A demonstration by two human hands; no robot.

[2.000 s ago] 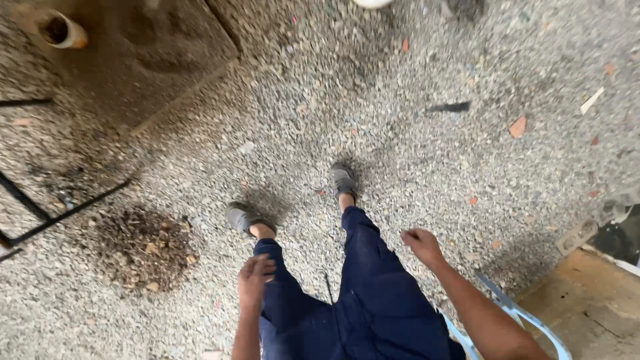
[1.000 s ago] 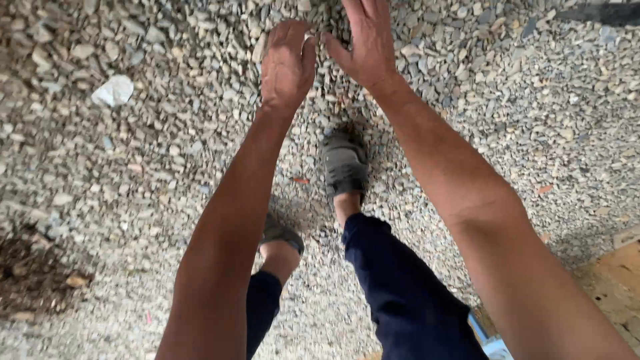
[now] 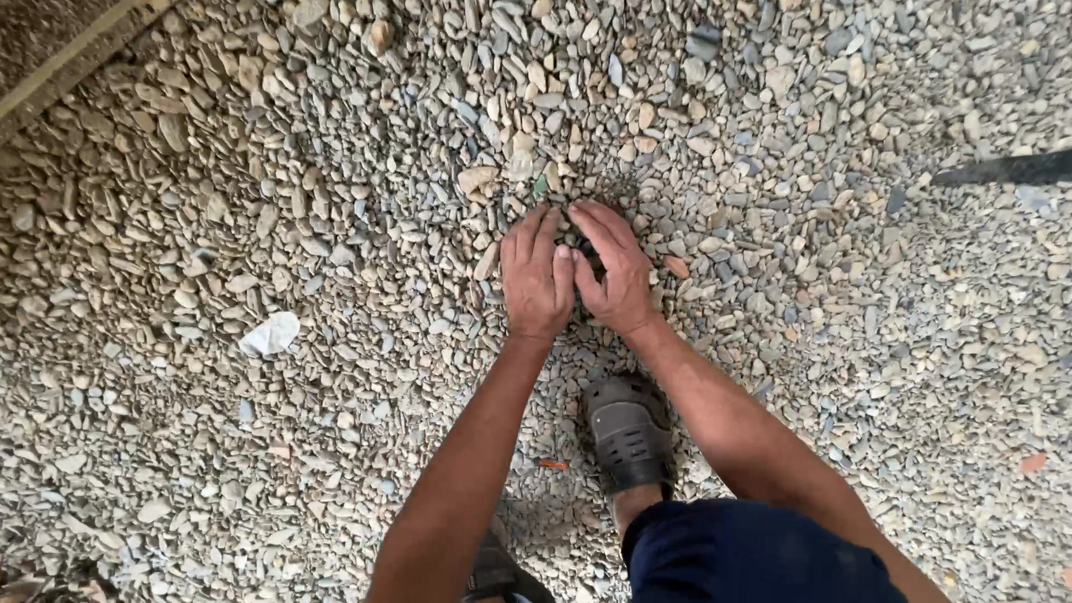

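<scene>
Both hands rest side by side on loose gravel (image 3: 402, 293), palms down, just beyond a grey clog-style shoe (image 3: 628, 431). My left hand (image 3: 536, 272) has its fingers on the stones, its thumb close to the other thumb. Curved inward beside it is my right hand (image 3: 615, 268), fingertips down in the gravel. A small gap with dark pebbles lies between the two. Whether stones are held under the palms is hidden. A green fragment (image 3: 540, 185) lies just past the fingertips, and a reddish chip (image 3: 675, 266) is right of my right hand.
A crumpled whitish scrap (image 3: 270, 334) lies on the gravel at left. A dark, pointed flat strip (image 3: 1005, 169) reaches in from the right edge. The edge of a board or panel (image 3: 79, 54) crosses the upper left corner. An orange piece (image 3: 553, 463) lies left of the shoe.
Both hands have gone down to the gravel from beside the legs, where they were two seconds ago. The view has come much closer to the ground.
</scene>
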